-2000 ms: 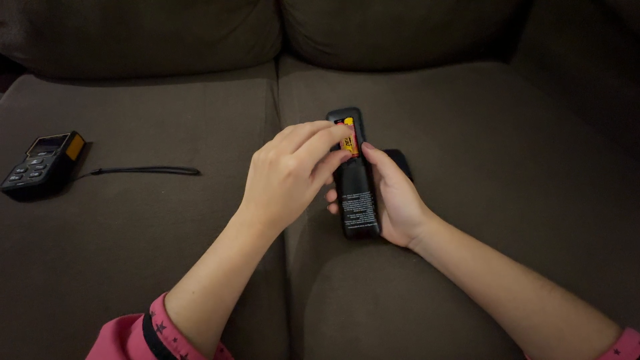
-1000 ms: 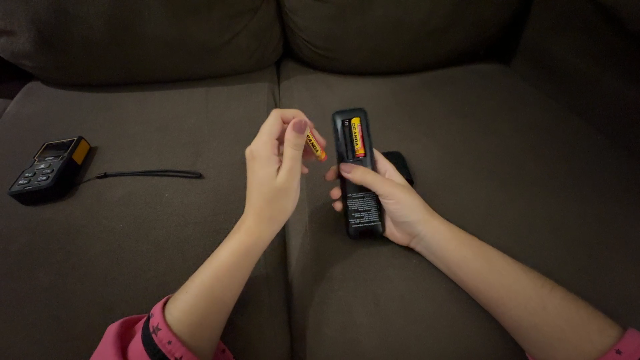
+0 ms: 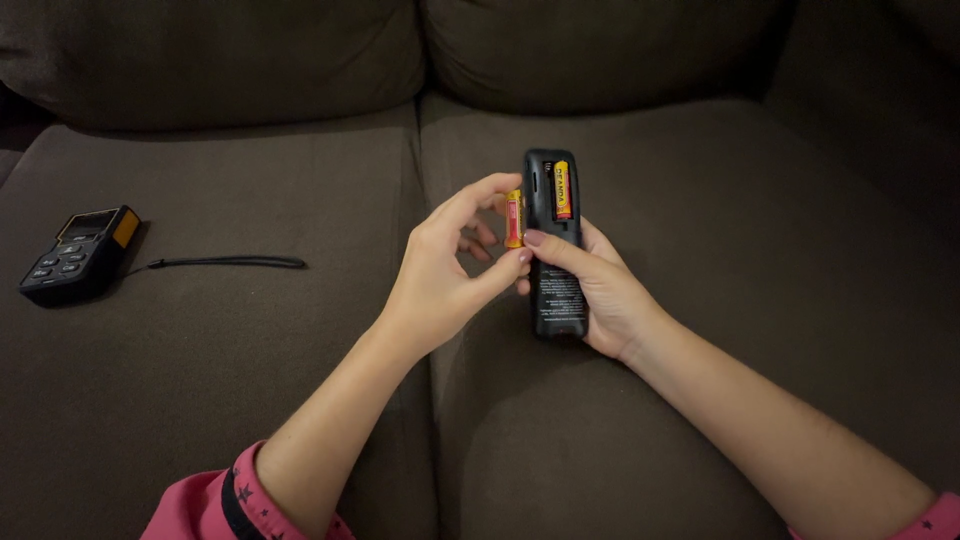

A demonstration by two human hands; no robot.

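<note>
My right hand [image 3: 615, 292] holds a black remote control [image 3: 559, 255] upright, its back facing me and its battery compartment uncovered. One yellow and red battery [image 3: 562, 190] lies in the right slot of that compartment; the left slot shows a metal spring. Between the thumb and fingers of my left hand [image 3: 450, 262] is a second yellow and red battery [image 3: 514, 219], upright beside the left edge of the remote. My right thumb rests near the lower end of this battery. White print covers the lower back of the remote.
A black and yellow handheld device with buttons [image 3: 81, 255] lies on the left seat cushion, its black wrist strap [image 3: 232, 262] stretching to the right. Brown sofa back cushions [image 3: 225, 60] rise behind. A seam runs between the two seat cushions [image 3: 675, 187].
Two seconds ago my left fingers were at the battery compartment. They then held a battery away to the left, and now my left hand has brought it back against the remote's side.
</note>
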